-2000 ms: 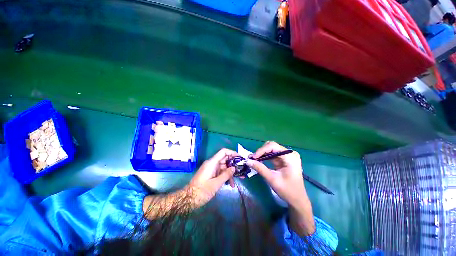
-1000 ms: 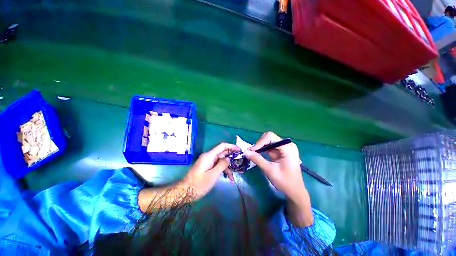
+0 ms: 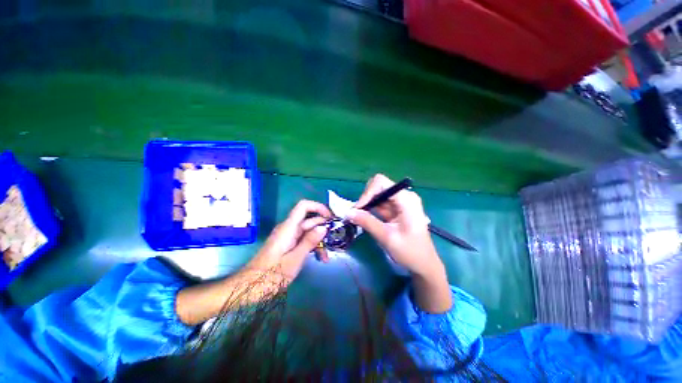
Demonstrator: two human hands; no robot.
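A small round electronic unit (image 3: 339,234), black and silver, is held at its left edge by my left hand (image 3: 293,238). My right hand (image 3: 396,224) holds slim dark tweezers (image 3: 389,194), and its fingertips are at the unit's upper right edge. The tweezers' tips are hidden by the fingers. A white angular paper scrap (image 3: 340,203) shows behind the right fingertips. A blue bin (image 3: 158,238) with pale rectangular pads (image 3: 217,196) stands left of my hands.
Another blue bin (image 3: 36,196) with pads is cut off at the left edge. A dark pointed tool (image 3: 453,239) lies right of my right hand. Stacked clear plastic trays (image 3: 591,250) stand at the far right. A red crate (image 3: 508,41) and black parts (image 3: 598,99) are beyond the green belt.
The whole view has shifted, so the bins, hands and crate appear further left and higher. My hands still hold the unit and tweezers; the unit's round face shows more clearly.
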